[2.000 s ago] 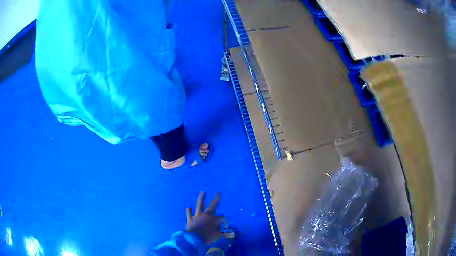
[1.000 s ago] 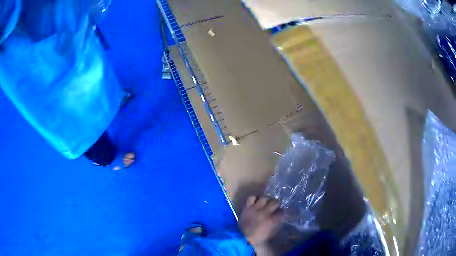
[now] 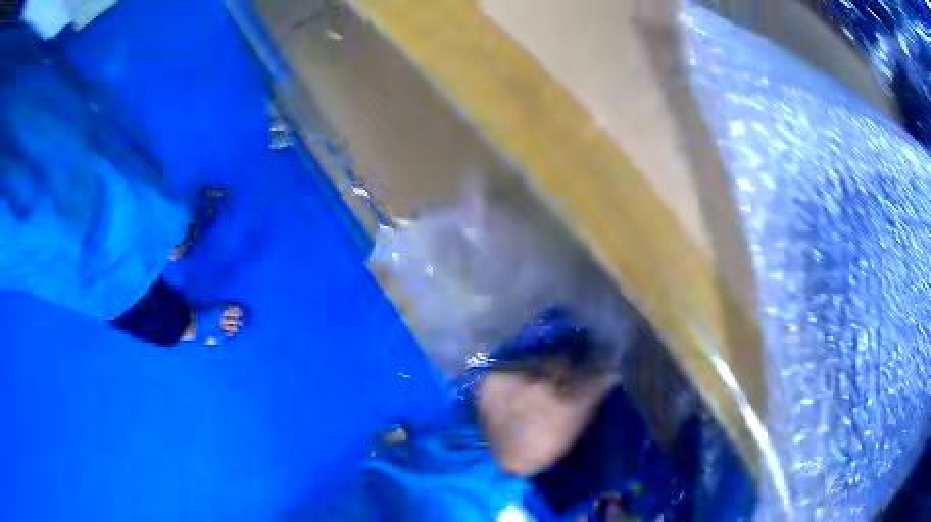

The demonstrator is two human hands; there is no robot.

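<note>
My left hand is blurred, low in the middle of the view, its light blue sleeve coming from the lower left. It lies across a dark blue flat piece, against a whitish clear plastic bag on the cardboard-lined shelf. The fingers are too blurred to show a grip. More dark blue shows below the hand. A small skin-coloured patch is at the bottom edge; I cannot tell whether it is my right hand.
A cardboard panel with yellow-brown tape crosses above the shelf. A large bubble-wrap-like sheet is at the right. A person in a blue smock stands at the left on the blue floor, one foot near the shelf.
The view has swung right and blurred. My left hand has moved from the floor side onto the shelf, over the plastic. The bag looks more spread out, and more bubble-wrap-like sheet shows.
</note>
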